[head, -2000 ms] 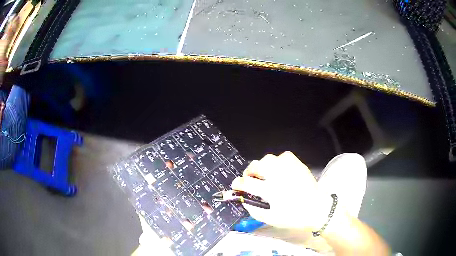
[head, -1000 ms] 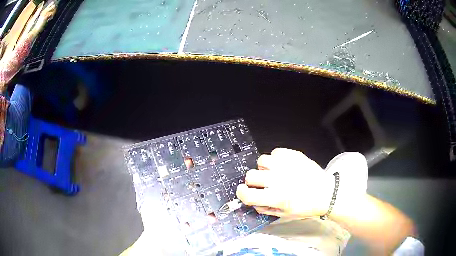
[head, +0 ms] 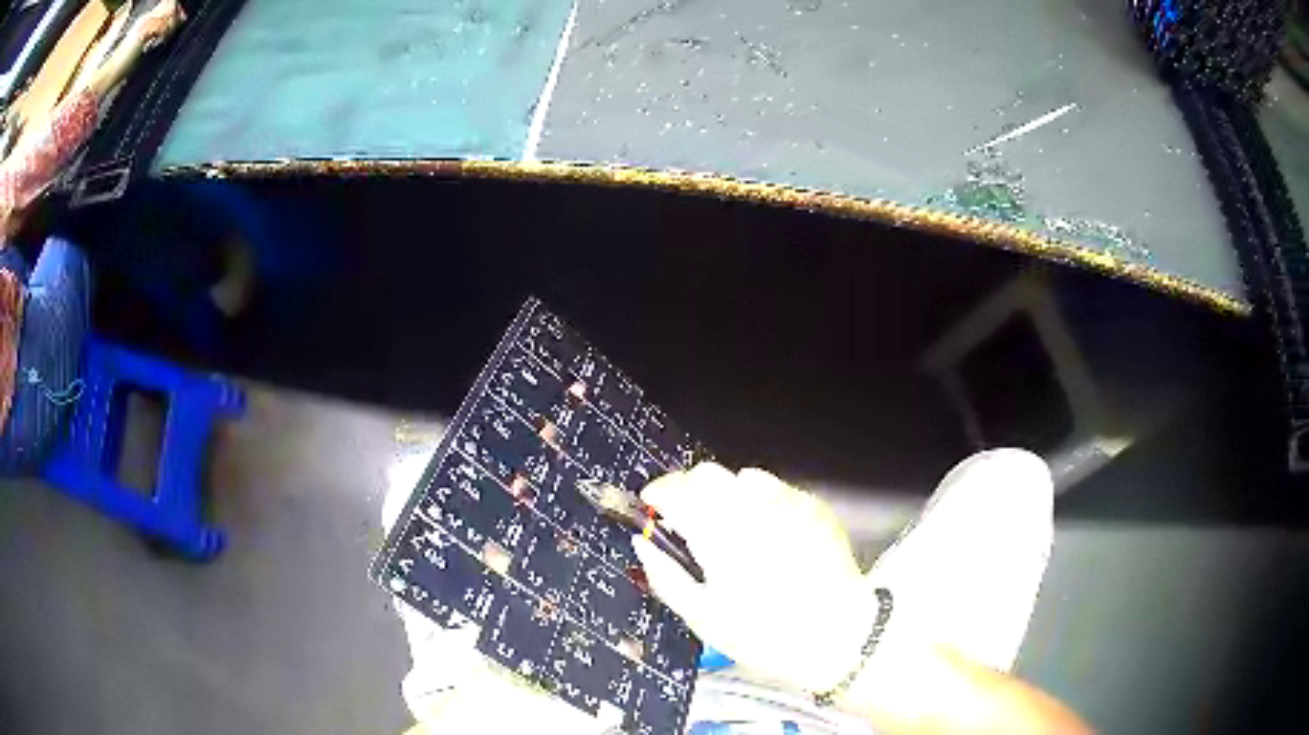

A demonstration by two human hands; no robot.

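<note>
The black circuit board panel is tilted over my lap, with rows of white print and small orange spots facing up. My left hand is overexposed at the panel's lower left edge and holds it; its fingers are mostly hidden. My right hand is closed around the side cutters. Their metal jaws point left and lie over the middle of the panel. I cannot tell whether the jaws touch it.
The bench mat with scattered pale specks lies ahead, its front edge curving across. Black slotted racks stand at left and right, with racked boards at top right. A blue stool and a person's arm are at left.
The panel has turned, so its corner now points up toward the bench. My right hand has moved slightly left, and the cutters' jaws have moved up the panel.
</note>
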